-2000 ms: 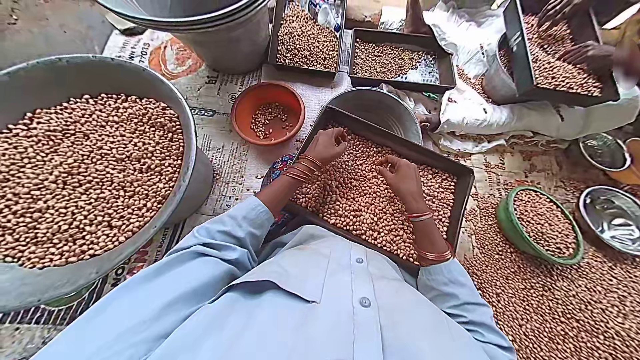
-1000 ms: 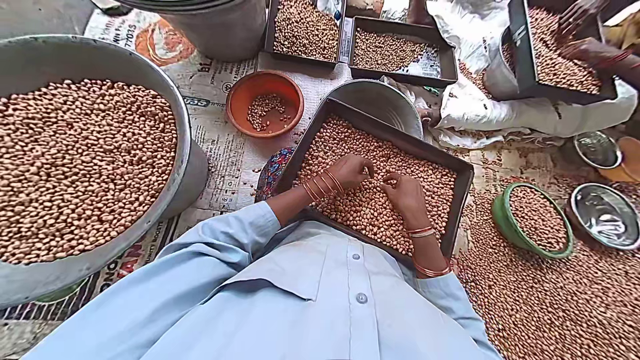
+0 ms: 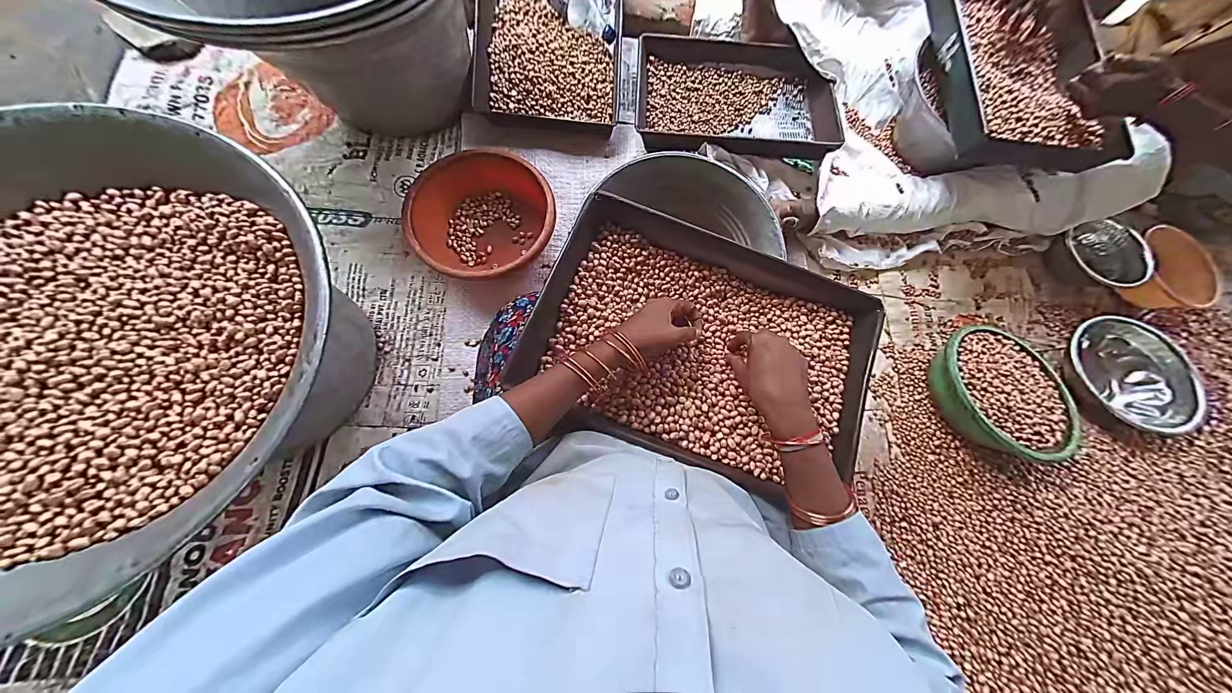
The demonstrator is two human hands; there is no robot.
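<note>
A dark rectangular metal tray (image 3: pixel 866 337) lies tilted across my lap, filled with pinkish-brown nuts or beans (image 3: pixel 674 385). My left hand (image 3: pixel 667 325), with bangles at the wrist, is over the middle of the tray, fingers curled just above the kernels. Close to its right, my right hand (image 3: pixel 767 371) is also over the kernels, thumb and fingertips bent together. Whether either hand pinches a kernel cannot be made out. Behind the tray stands a round metal basin (image 3: pixel 693 183), partly hidden by it. An orange bowl (image 3: pixel 433 231) with a few kernels sits beyond the tray's left corner.
At left stands a large metal tub (image 3: pixel 313 289) of kernels, with stacked metal tubs (image 3: pixel 385 77) behind. Two dark trays (image 3: pixel 616 106) (image 3: pixel 741 142) lie ahead. At right are a green bowl (image 3: pixel 948 385), a steel bowl (image 3: pixel 1136 375) and spread kernels (image 3: pixel 1059 568). A co-worker's hand (image 3: pixel 1126 96) touches another tray.
Two seconds ago my left hand was near the tray's upper left edge; it has come down toward the middle, closer to my right hand. The co-worker's hands have also moved.
</note>
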